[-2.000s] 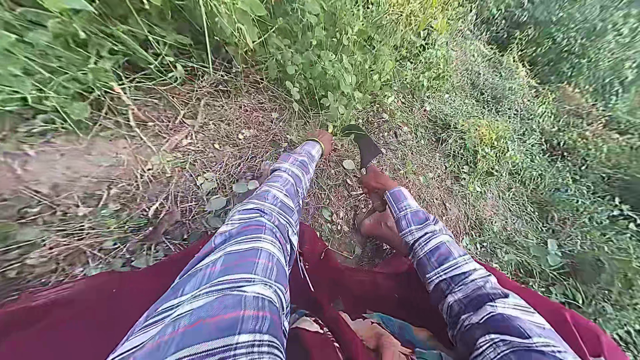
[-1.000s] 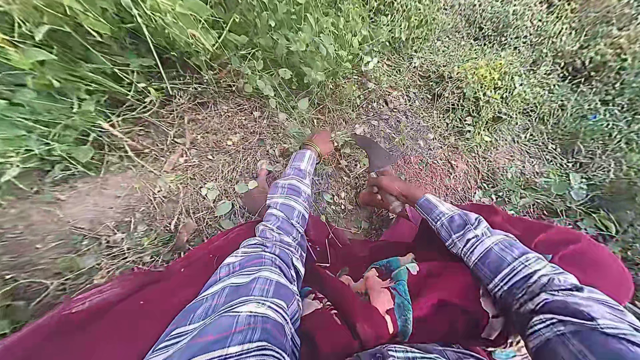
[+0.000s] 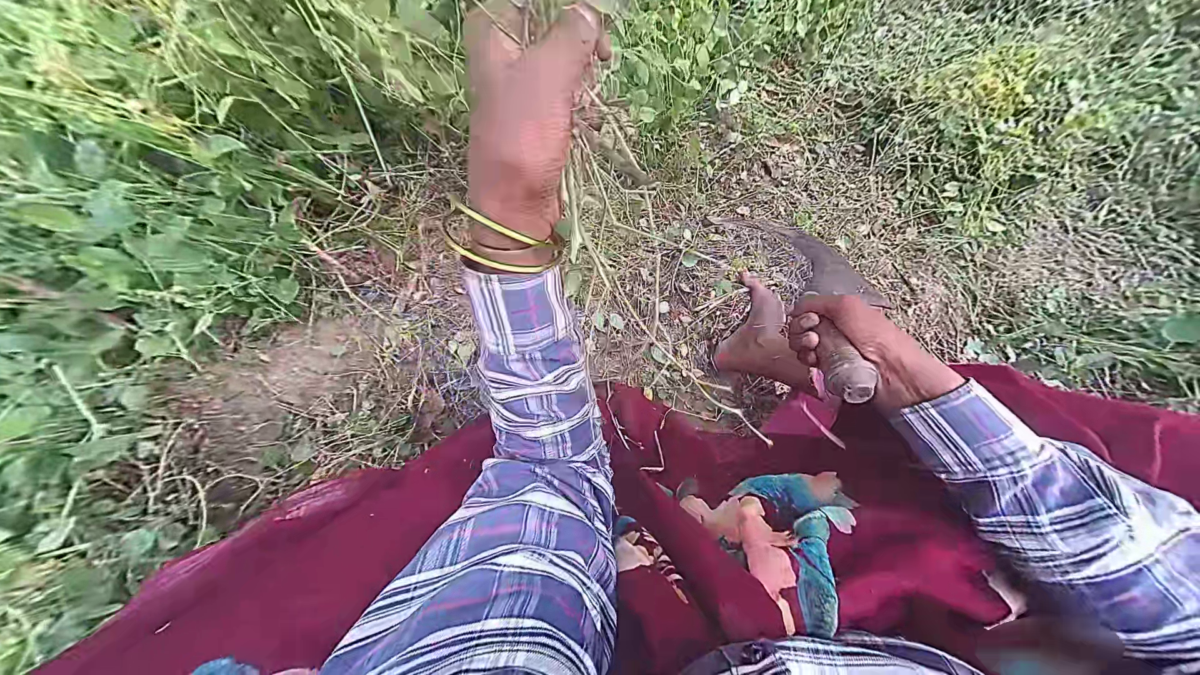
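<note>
My left hand (image 3: 530,103), with yellow bangles at the wrist, is raised at the top and closed around a bunch of plant stems (image 3: 609,206). The thin stems and roots hang down beside the wrist toward the ground. At the right, my right hand (image 3: 867,347) grips the wooden handle of a sickle (image 3: 830,267). Its dark curved blade points up and left, over the dry ground. One of my bare feet (image 3: 764,337) shows just left of that hand.
Dense green plants (image 3: 141,187) stand at the left and top, and more low growth (image 3: 1012,122) covers the right. Dry litter and bare soil (image 3: 272,384) lie between. Dark red cloth (image 3: 375,534) spreads over my lap and beside my feet.
My left hand has risen from near the ground beside the sickle blade, and a bunch of stems now shows in it. My right hand still holds the sickle.
</note>
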